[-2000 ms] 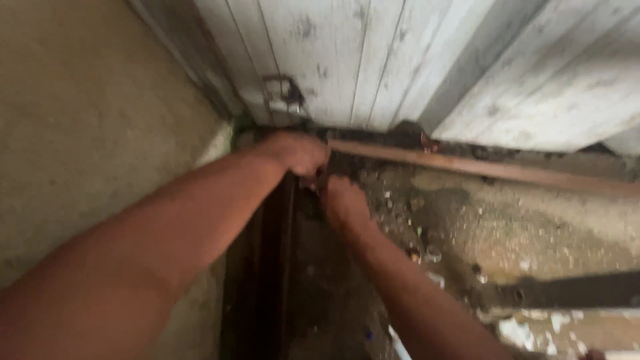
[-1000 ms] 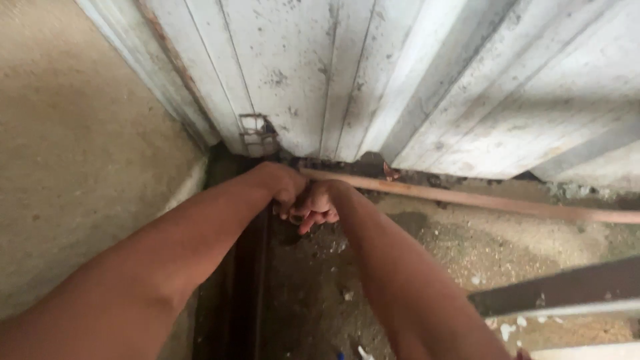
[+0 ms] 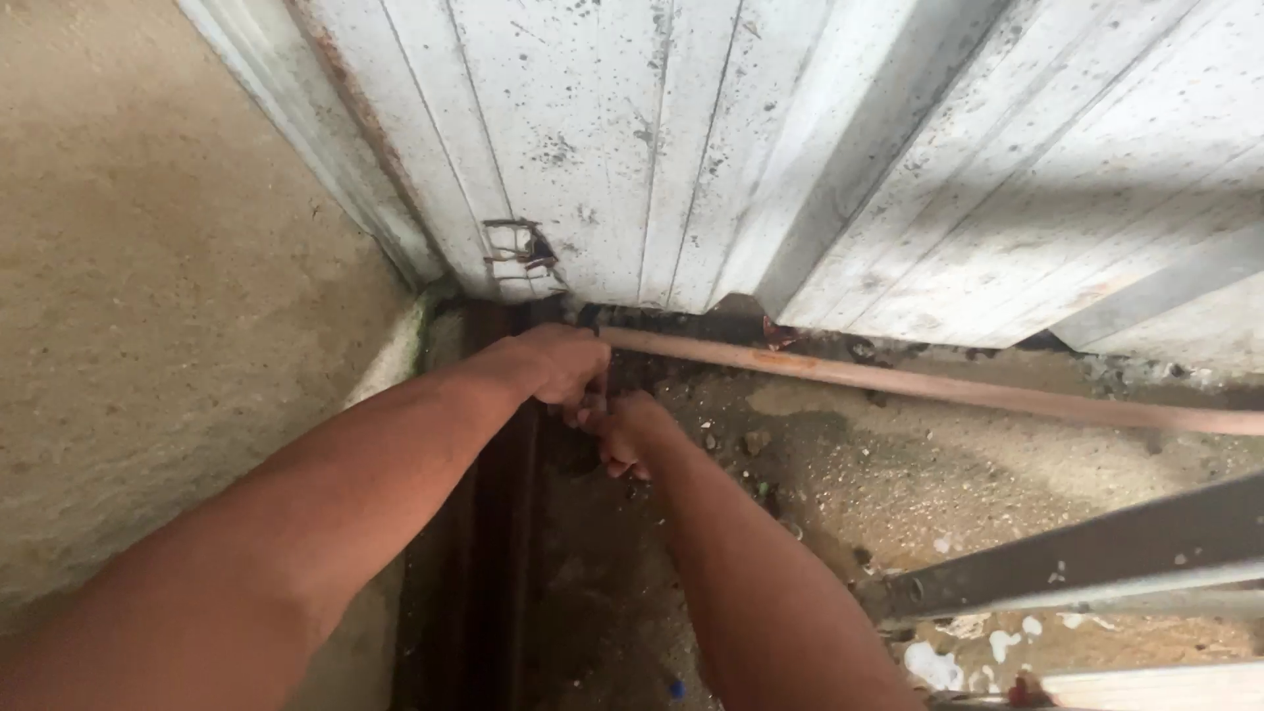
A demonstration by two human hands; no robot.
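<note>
My left hand (image 3: 565, 363) is at the foot of a white corrugated metal sheet (image 3: 612, 148), beside the left end of a long pinkish-brown pipe or hose (image 3: 918, 383). Its fingers are bent and meet those of my right hand (image 3: 632, 432), just below and to the right. Whatever lies between the fingertips is too small and dark to make out. A bent wire piece (image 3: 518, 247) sits over a small hole in the sheet, just above my left hand.
A rough concrete wall (image 3: 178, 247) rises at left. Below the hands runs a dark channel or beam (image 3: 499, 553) along the dirty floor (image 3: 829, 464). A grey metal bar (image 3: 1076, 543) slants in from the right, near white paint spots and a pale board (image 3: 1165, 686).
My hands stay together in the corner. My right hand's fingers, spread lower a second ago, are now more tightly bent against the left hand's fingertips.
</note>
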